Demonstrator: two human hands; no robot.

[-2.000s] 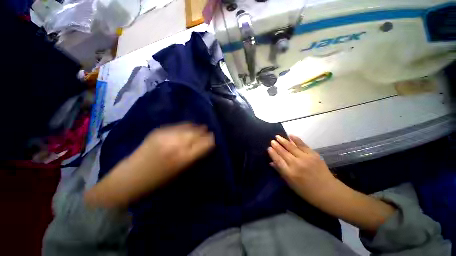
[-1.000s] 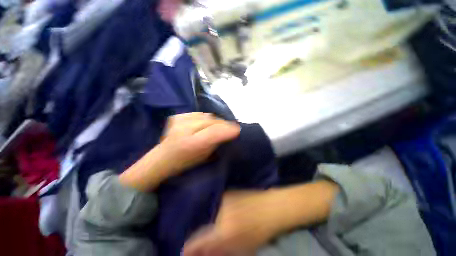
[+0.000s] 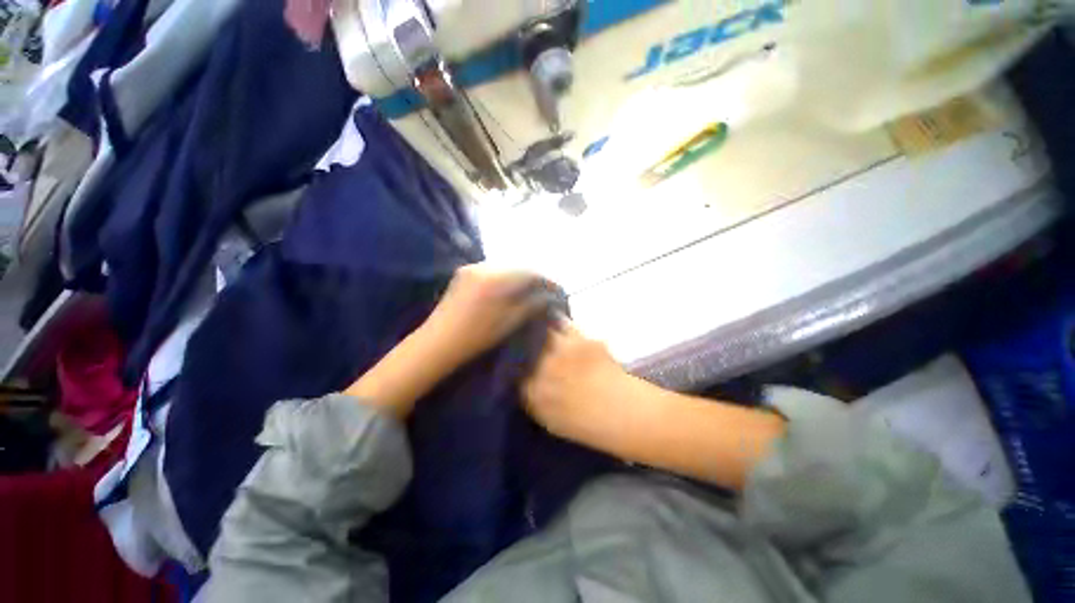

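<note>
The navy garment fills my lap and runs up beside the needle area of the white sewing machine. My left hand is closed on the garment's right edge, just below the bright needle area. My right hand is close beside it, slightly lower, also closed on the navy cloth. The fingertips of both hands nearly meet and are partly hidden. The presser foot shows above my hands; I cannot tell whether cloth is under it.
Yellow-and-green snips and a tan label lie on the machine bed. A grey marked strip edges the table. Navy and pale garments are heaped at left, above red cloth. Blue plastic is at right.
My hands were apart on the cloth, then moved across it, and are now together at its right edge. The view has shifted left, showing more of the heaped garments.
</note>
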